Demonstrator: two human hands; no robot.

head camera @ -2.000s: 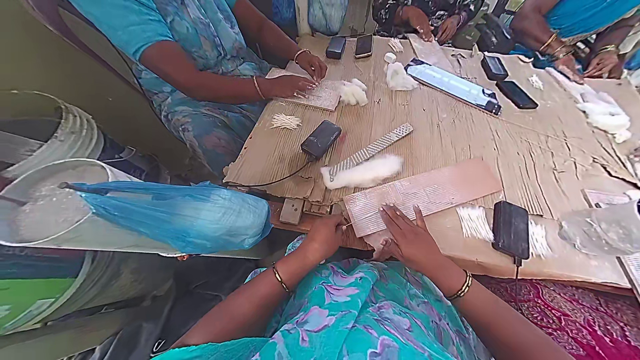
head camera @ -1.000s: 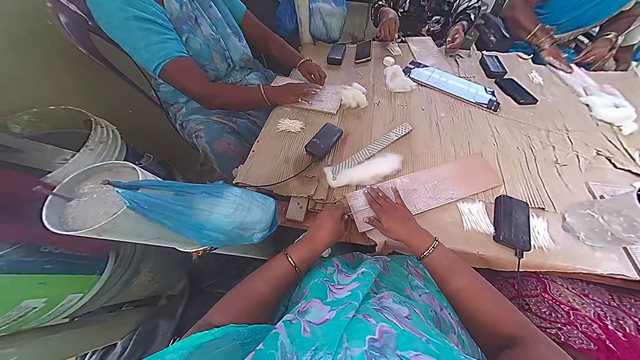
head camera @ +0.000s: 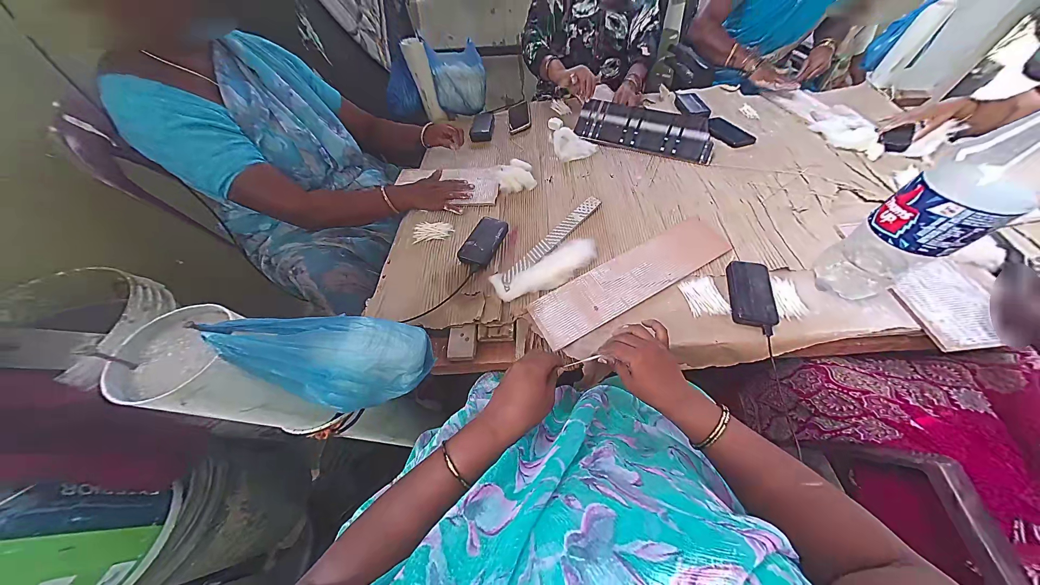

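My left hand (head camera: pixel 532 386) and my right hand (head camera: pixel 646 361) meet just off the near table edge, a thin white cotton wick (head camera: pixel 581 362) stretched between their fingertips. Just beyond them a flat pinkish ridged board (head camera: pixel 630 280) lies slanting on the table. Behind it rest a roll of white cotton wool (head camera: pixel 548 270) and a patterned metal-looking strip (head camera: pixel 561 236). To the right, two bunches of white wicks (head camera: pixel 704 297) lie either side of a black box with a cable (head camera: pixel 751 294).
A cardboard-covered table (head camera: pixel 780 195) fills the middle. Co-workers sit around it; one has a hand (head camera: pixel 439 192) on a board. A plastic bottle (head camera: pixel 918 223) leans at right. A blue plastic bag (head camera: pixel 325 361) lies over a white bucket (head camera: pixel 171 357) at left.
My right hand has left the ridged board and come back to my left hand at the table edge. The wick now shows between them. A plastic bottle has come into view at right.
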